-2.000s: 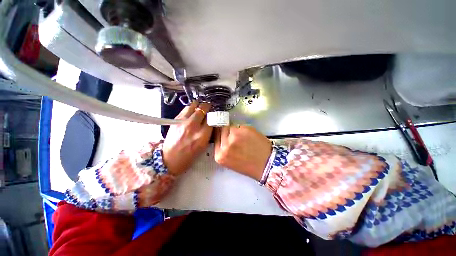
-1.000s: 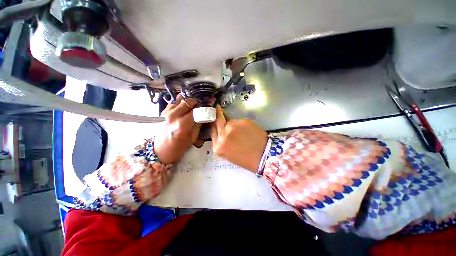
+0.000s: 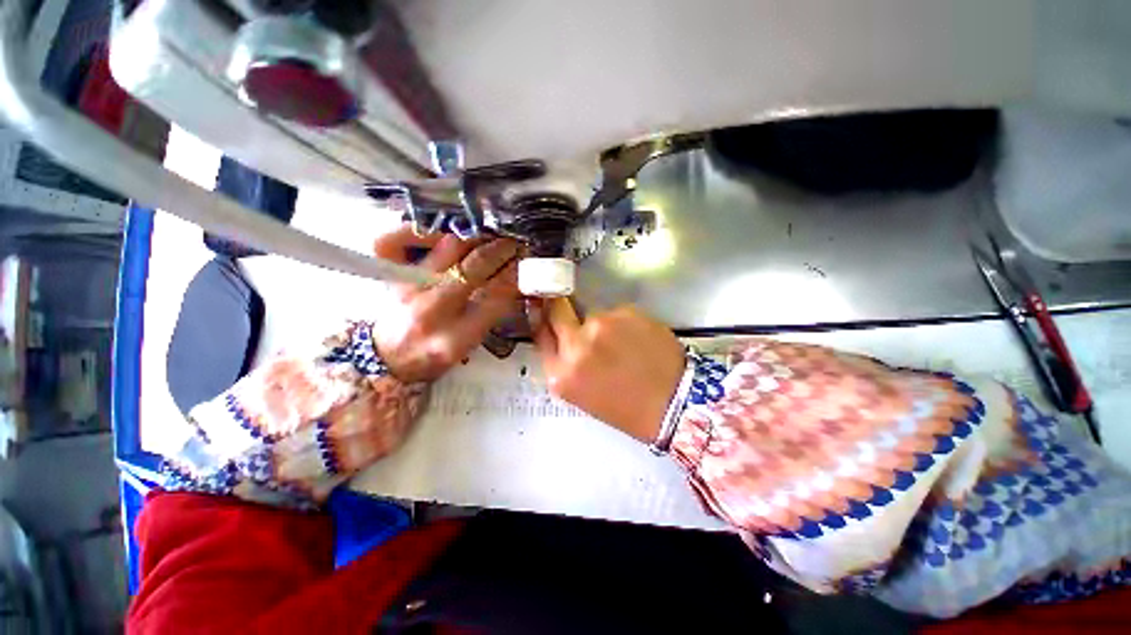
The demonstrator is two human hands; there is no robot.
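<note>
A black pouch piece (image 3: pixel 500 344) lies mostly hidden under my hands by the needle area; only a small dark edge shows. My left hand (image 3: pixel 453 310), with a ring, is on the piece with its fingers bent, left of the white tension dial (image 3: pixel 547 275). My right hand (image 3: pixel 610 366) pinches at the piece's near edge just below the dial, thumb and finger close together. The machine head (image 3: pixel 769 62) hides the needle and the far fingertips.
A dark grey flat panel (image 3: pixel 213 335) lies at the left, with a smaller black piece (image 3: pixel 254 205) behind it. Red and black snips (image 3: pixel 1048 347) lie at the right. A dark mound (image 3: pixel 856 151) sits beneath the machine arm. A pale curved bar (image 3: pixel 223 217) crosses the left side.
My left hand has shifted a little left and its fingers are more spread and bent over the piece. My right hand stays by the dial. The camera view has shifted slightly.
</note>
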